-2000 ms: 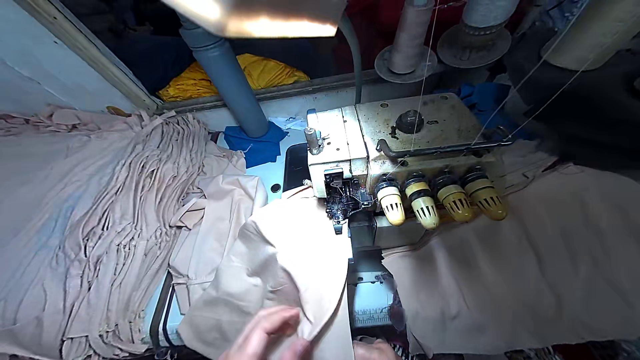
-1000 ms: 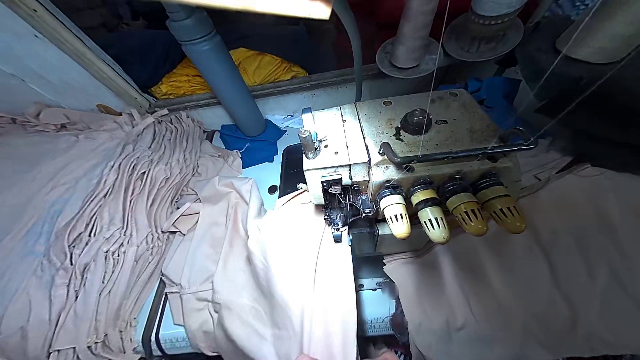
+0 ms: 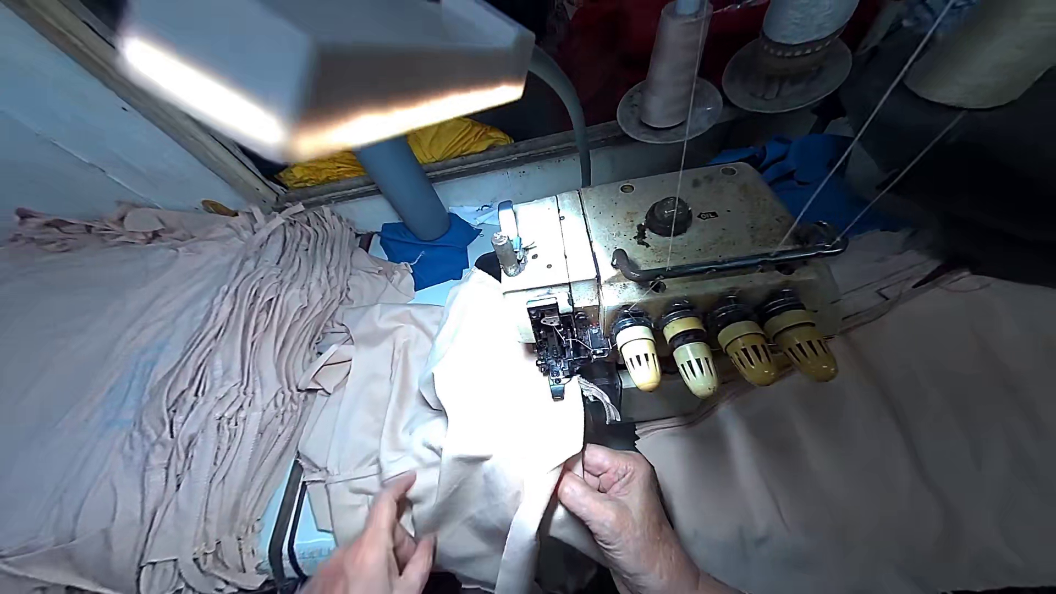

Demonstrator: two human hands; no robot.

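Observation:
Pale beige fabric [image 3: 495,412] lies under the presser foot of an overlock sewing machine [image 3: 701,223], brightly lit near the needle area. My right hand [image 3: 623,511] pinches the fabric's right edge between thumb and fingers, just below the foot. At the lower left, my left hand [image 3: 375,544] is beside the fabric with thumb and fingers apart; whether its fingertips touch the cloth is unclear. A narrow folded strip of the fabric hangs between the hands. Several yellow tension knobs [image 3: 693,359] line the machine's front, and a short trimmed strip [image 3: 601,398] curls right of the foot.
A thick stack of beige fabric pieces [image 3: 206,355] fills the left side. More beige cloth [image 3: 841,462] spreads at the right. A lamp [image 3: 330,74] overhangs the upper left. Thread cones [image 3: 672,74] stand behind the machine. Blue cloth [image 3: 433,252] lies by a grey pipe [image 3: 404,186].
Both hands have come further into view from the bottom edge. The fabric now reaches higher beside the machine head, and a trimmed strip shows right of the foot. The lamp shows more fully as the view shifts.

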